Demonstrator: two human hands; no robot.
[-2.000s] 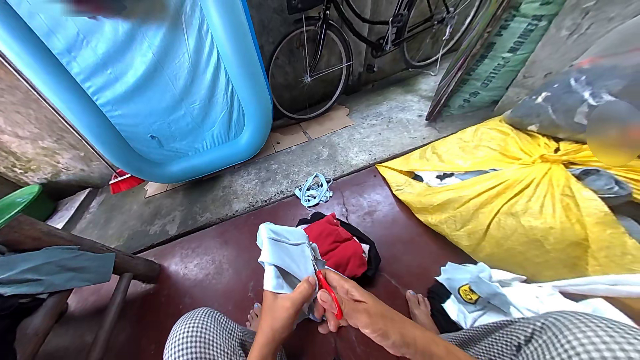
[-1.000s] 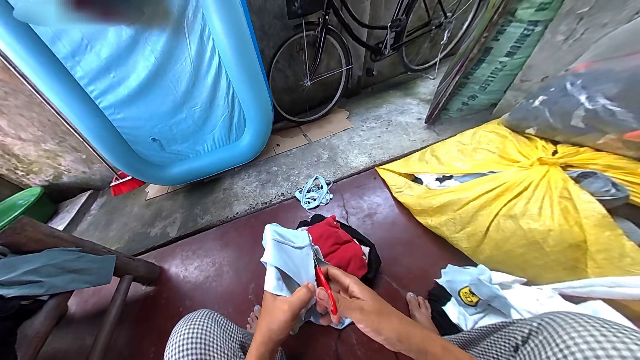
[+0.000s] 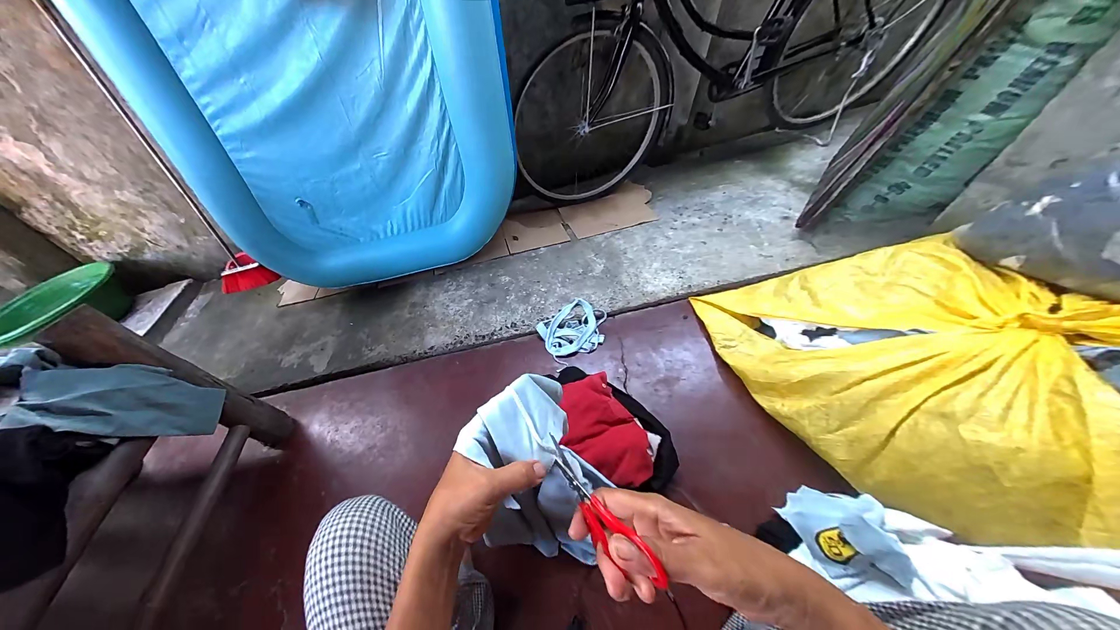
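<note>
My left hand (image 3: 481, 494) grips a light blue piece of cloth (image 3: 525, 420), its thumb on top near the cut edge. In my right hand (image 3: 643, 534) is a pair of scissors with red handles (image 3: 623, 542); the blades point up and left, slightly apart, at the cloth beside my left thumb. Just beyond and to the right lies a red cloth (image 3: 606, 429) on a black cloth (image 3: 667, 451), both on the dark red floor. A small bundle of light blue cloth strips (image 3: 570, 329) lies farther forward.
A yellow sack (image 3: 901, 411) of cloth lies at right, near a light blue cloth with a badge (image 3: 862, 538). A wooden stool (image 3: 192, 376) draped with clothes stands at left. Behind are a blue inflatable pool (image 3: 350, 254), a bicycle (image 3: 595, 114), a red broom (image 3: 248, 274) and a green basin (image 3: 74, 297).
The scissors have tilted from nearly upright to slanting up-left, and my right hand has moved slightly right and down. The light blue cloth has shifted and folded in my left hand.
</note>
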